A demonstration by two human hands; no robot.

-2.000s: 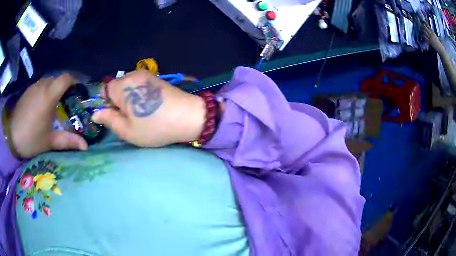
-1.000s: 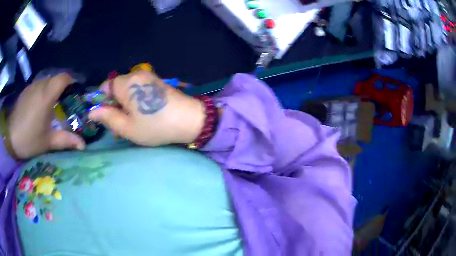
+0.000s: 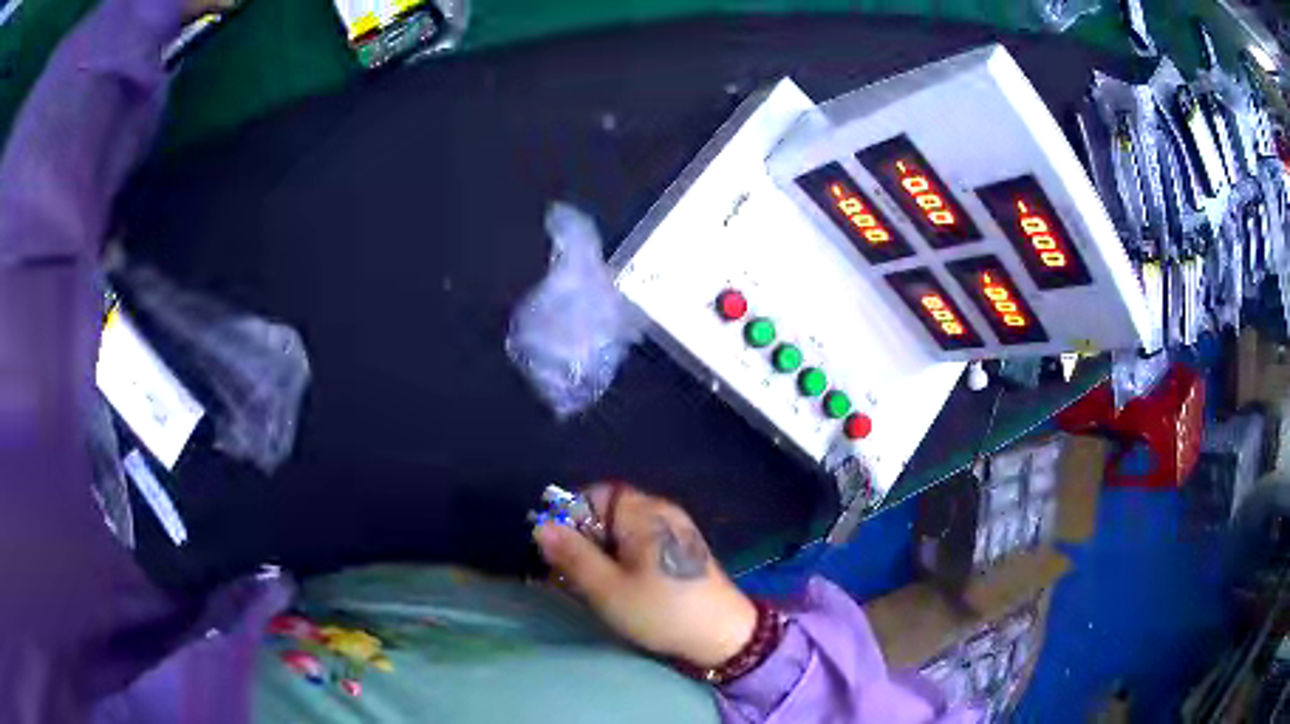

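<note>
My right hand (image 3: 658, 573) is near the bench's front edge, its fingertips closed on a small silvery and blue test probe (image 3: 563, 509). My left arm reaches to the top left; only a bit of my left hand (image 3: 207, 7) shows, cut off by the top edge. A dark, thin unit (image 3: 193, 38) is beside it; whether it is held I cannot tell. A yellow-and-green board unit (image 3: 396, 31) in clear plastic lies on the green belt. The white tester (image 3: 736, 226) stands at centre right, its five displays lit red. A row of green buttons lies between two red ones.
A crumpled clear bag (image 3: 569, 318) lies beside the tester. Another bag (image 3: 248, 375) and a white flat unit (image 3: 149, 389) lie at left. Bagged units (image 3: 1174, 198) are packed at far right. A red stool (image 3: 1153, 424) and cartons (image 3: 997, 516) are on the blue floor.
The view has shifted, showing more bench and the whole tester. My left hand has left the board unit at my lap and is now far forward left. My right hand still holds the probe.
</note>
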